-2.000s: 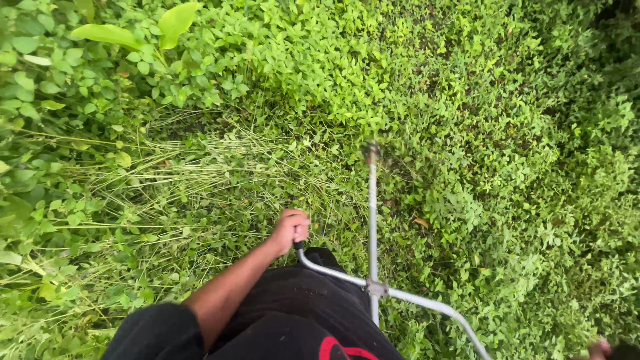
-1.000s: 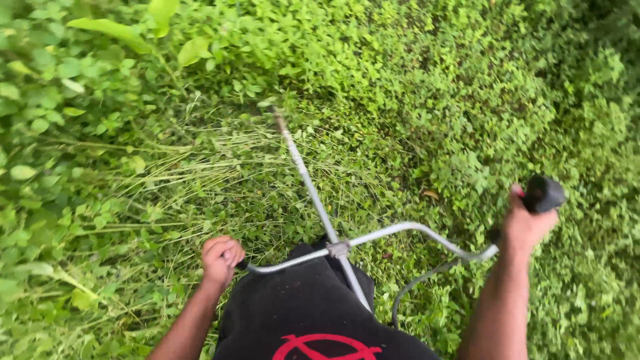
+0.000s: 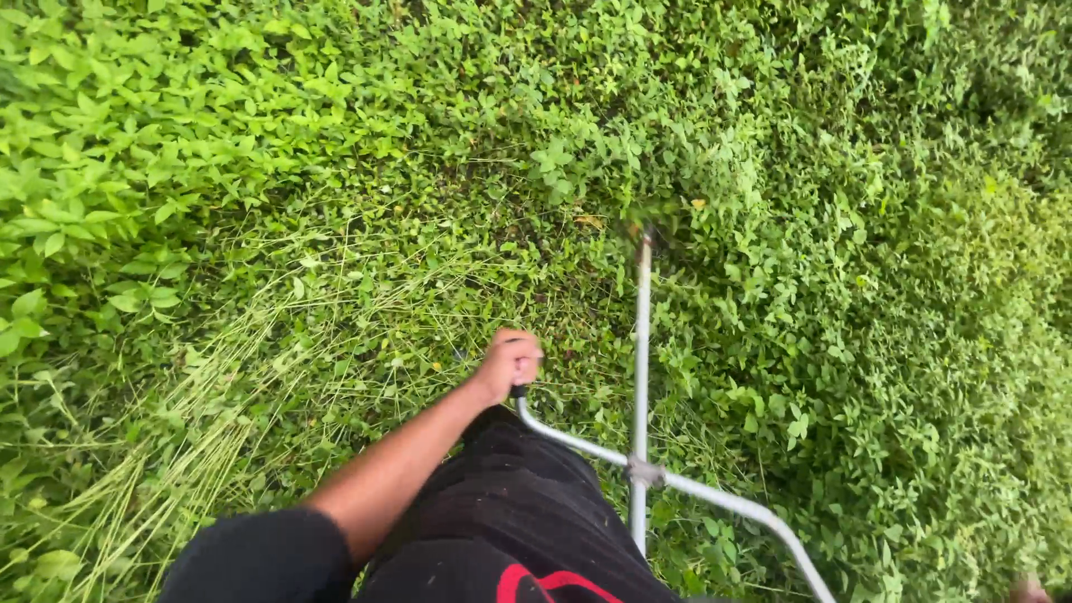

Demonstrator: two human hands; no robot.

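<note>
My left hand [image 3: 509,364] is closed around the black grip at the left end of a brush cutter's metal handlebar [image 3: 720,496]. A clamp [image 3: 645,471] joins the bar to the straight silver shaft [image 3: 643,335], which points up the view. The cutting head [image 3: 649,237] at its far end is blurred among low green plants. Of my right hand [image 3: 1030,591], only a blurred sliver shows at the bottom right edge; the right grip is out of view.
Leafy weeds [image 3: 109,126] stand thick at the upper left and along the right side. Long pale stems [image 3: 209,419] lie flattened at the left. My dark clothing, with a red mark, fills the bottom middle.
The cutter's head has swung from the left, a second ago, to the right. My right hand, then plainly seen on the handlebar's right side, is now almost out of view.
</note>
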